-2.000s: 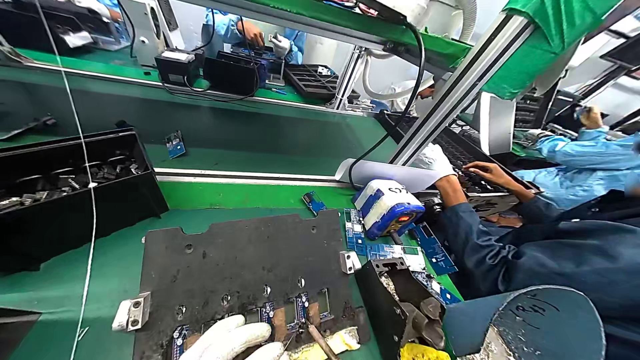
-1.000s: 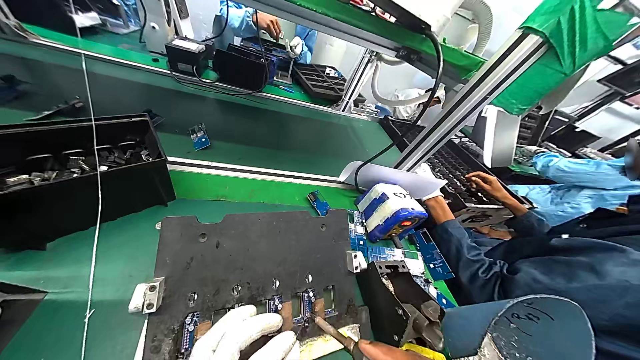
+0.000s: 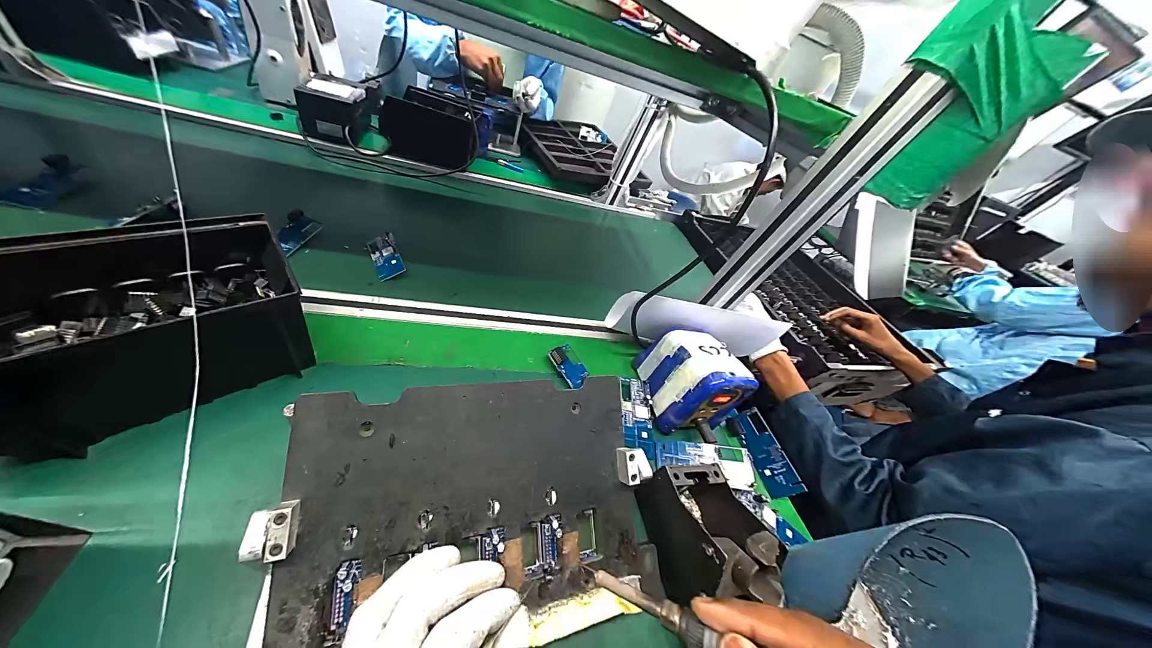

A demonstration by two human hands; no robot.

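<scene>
My left hand (image 3: 441, 603), in a white glove, rests on the lower part of a black fixture plate (image 3: 450, 450), over its row of slots; whether it holds anything under the fingers is hidden. Small circuit boards (image 3: 549, 543) show in those slots. My bare right hand (image 3: 765, 624), at the bottom edge, grips a soldering iron (image 3: 639, 598), whose tip points left at the rightmost boards. A strip of yellowish material (image 3: 580, 614) lies below the tip. Right of the plate stands a black soldering iron holder (image 3: 688, 531), near a blue cup-shaped container (image 3: 909, 576) bearing handwriting.
A black bin of metal parts (image 3: 153, 351) stands left, behind a hanging white string (image 3: 187, 405). A blue-and-white soldering station (image 3: 693, 378) and blue circuit boards (image 3: 769, 454) lie right. Boards sit on the green conveyor (image 3: 495, 261) beyond a metal rail. A co-worker's arms reach over a black tray (image 3: 810, 315).
The soldering iron, with my right hand, is slightly further left relative to the plate than two seconds ago. A further board now shows on the conveyor near the bin. My gloved left hand stays on the plate.
</scene>
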